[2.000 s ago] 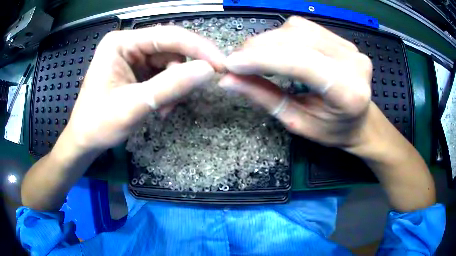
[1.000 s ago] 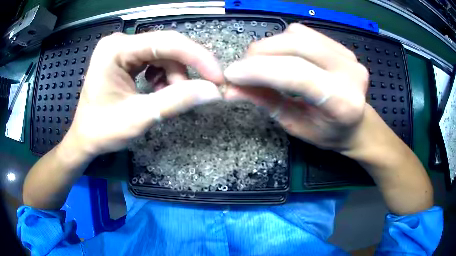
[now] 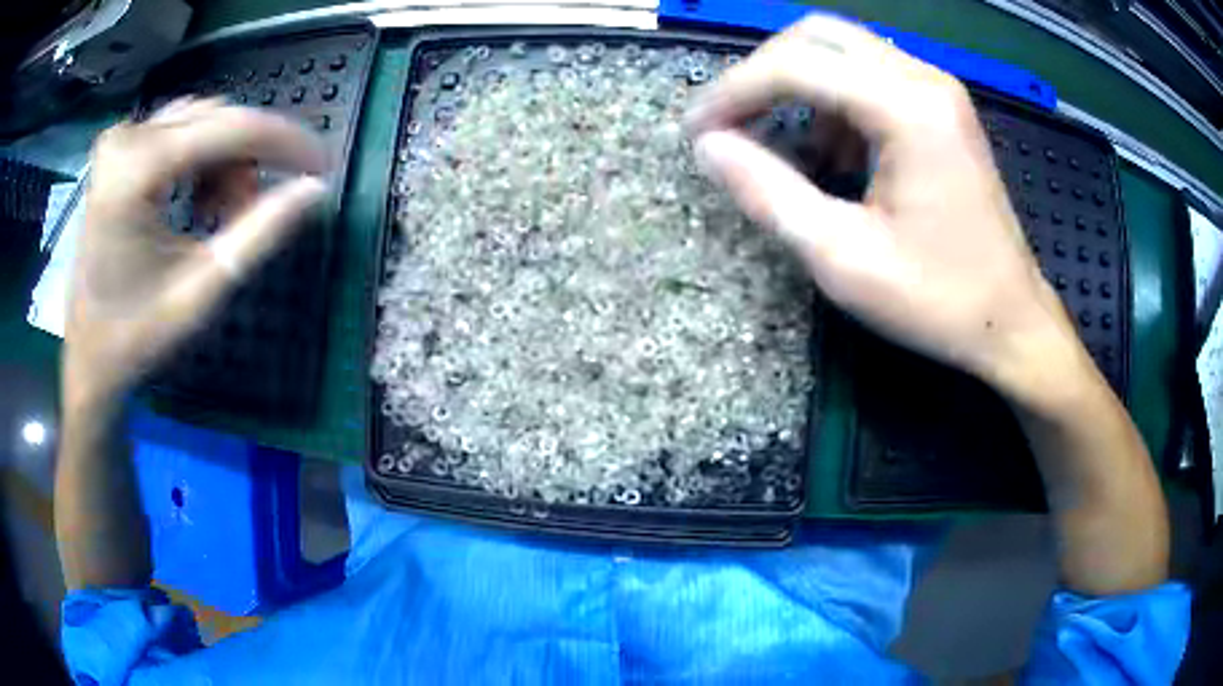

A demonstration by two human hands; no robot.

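Note:
A square black tray (image 3: pixel 590 520) in the middle holds a heap of small clear rings (image 3: pixel 577 295). My left hand (image 3: pixel 175 255) is above the studded black tray (image 3: pixel 255 362) on the left, blurred, thumb and forefinger near each other. Whether it holds a ring cannot be told. My right hand (image 3: pixel 885 201) is above the right edge of the ring heap, its thumb and forefinger tips close together. Whether something small is between them cannot be told. Another studded black tray (image 3: pixel 1073 241) lies on the right, partly hidden by my right hand and forearm.
A blue strip (image 3: pixel 966 67) and metal rails run behind the trays. White paper (image 3: pixel 54 288) lies at the left edge and more white sheets (image 3: pixel 1207 308) at the right. A blue plastic stool (image 3: pixel 208 516) is below the green bench (image 3: pixel 352 255) at left.
My hands were together over the heap, fingertips touching. They are now apart: the left has moved left over the studded tray, the right slightly up. The view has shifted slightly.

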